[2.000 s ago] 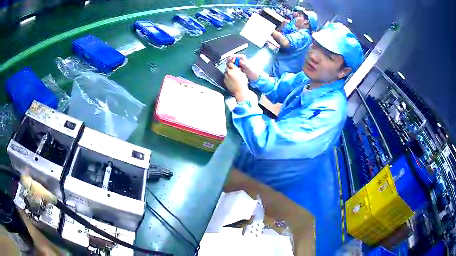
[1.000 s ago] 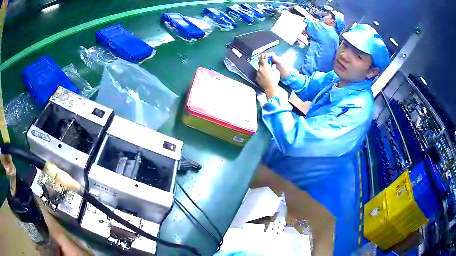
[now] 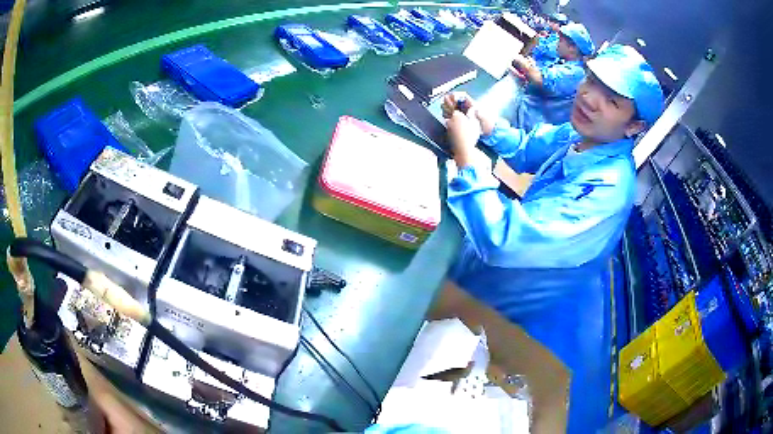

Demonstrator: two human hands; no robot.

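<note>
The electric screwdriver point(image 3: 52, 360), dark with a pale label, hangs at the lower left edge. Part of a bare hand point(image 3: 114, 414), which I take as my right hand, lies against its lower end and appears to grip it; most of this hand is cut off by the bottom edge. The tool's tip is hidden. My left hand is not in view. Two white-grey screw feeders, one on the left point(image 3: 100, 246) and one on the right point(image 3: 203, 318), stand beside the tool with open dark tops.
A black cable point(image 3: 191, 360) crosses the feeders. Beyond them are a red-lidded tin point(image 3: 381, 174), a clear bag point(image 3: 229, 161) and a row of blue units point(image 3: 208, 75). A coworker point(image 3: 551, 195) in blue faces this bench. An open carton point(image 3: 542, 386) holds white card.
Over two seconds the view has shifted, so the bench things sit further right. More of the screwdriver and its yellow strap now shows at the left. The coworker's hands have moved slightly.
</note>
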